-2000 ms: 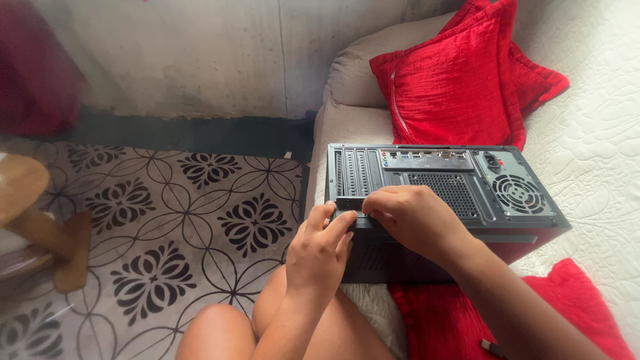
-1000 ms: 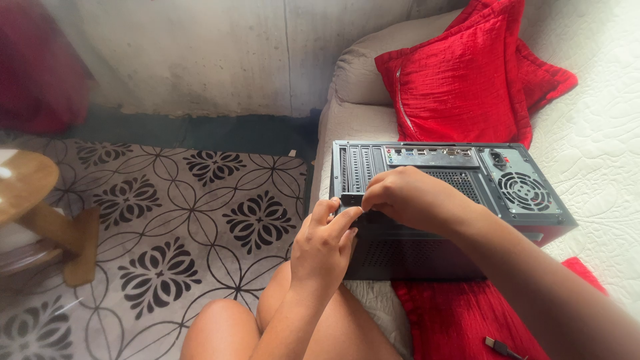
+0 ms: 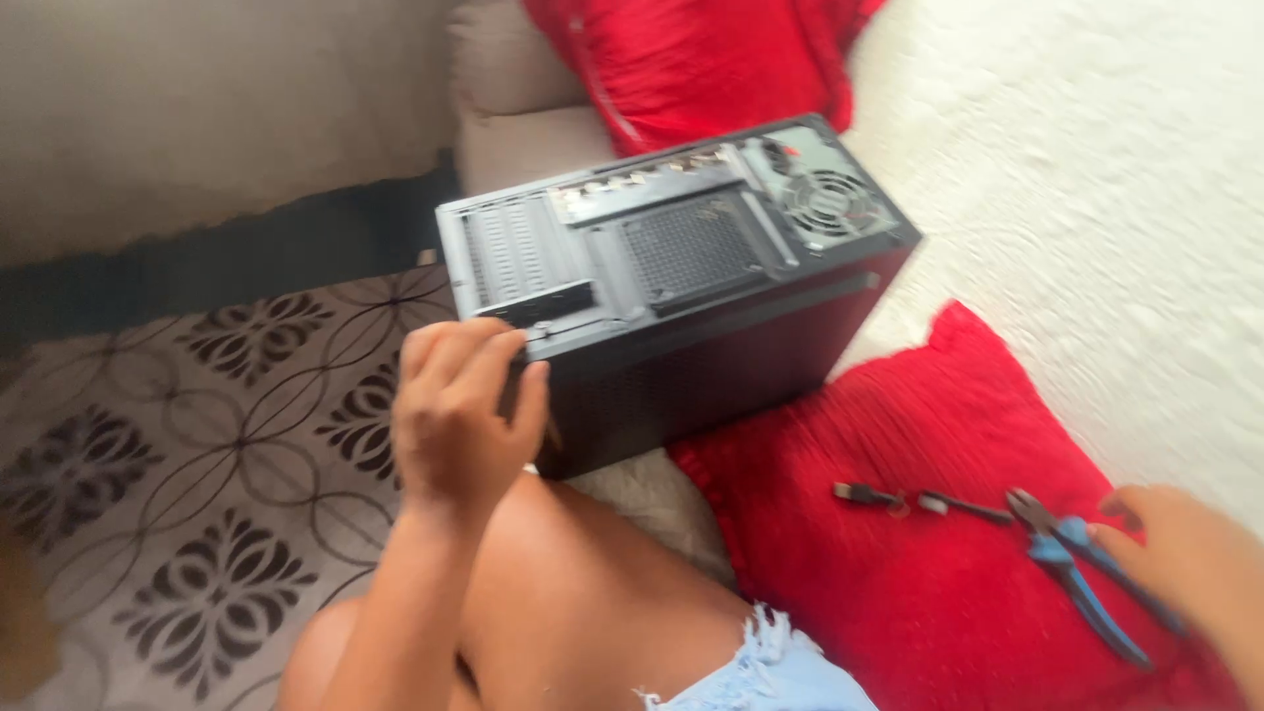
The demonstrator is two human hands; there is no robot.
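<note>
A black computer tower case [image 3: 691,365] stands with its rear panel facing up, showing the ports, a vent grille and the power supply's fan grille [image 3: 828,200]. My left hand [image 3: 464,405] is at the case's near left corner, fingers bent against the edge, beside a small black plate [image 3: 541,304] that sticks up from the slot area. Whether the fingers grip the plate is unclear. On the right, my right hand [image 3: 1175,553] is at blue-handled pliers [image 3: 1071,563] lying on a red cushion [image 3: 918,612]; its grip is blurred. Short cable pieces with a USB plug [image 3: 864,493] lie left of the pliers.
Another red cushion [image 3: 711,59] rests behind the case on the beige seat [image 3: 533,148]. A white quilted cover [image 3: 1076,197] spreads to the right. Patterned flooring [image 3: 217,592] lies at the left, below a wall [image 3: 217,109].
My right hand has left the case's rear panel and moved right to the pliers. My left hand remains by the case corner. The view has shifted down and to the right.
</note>
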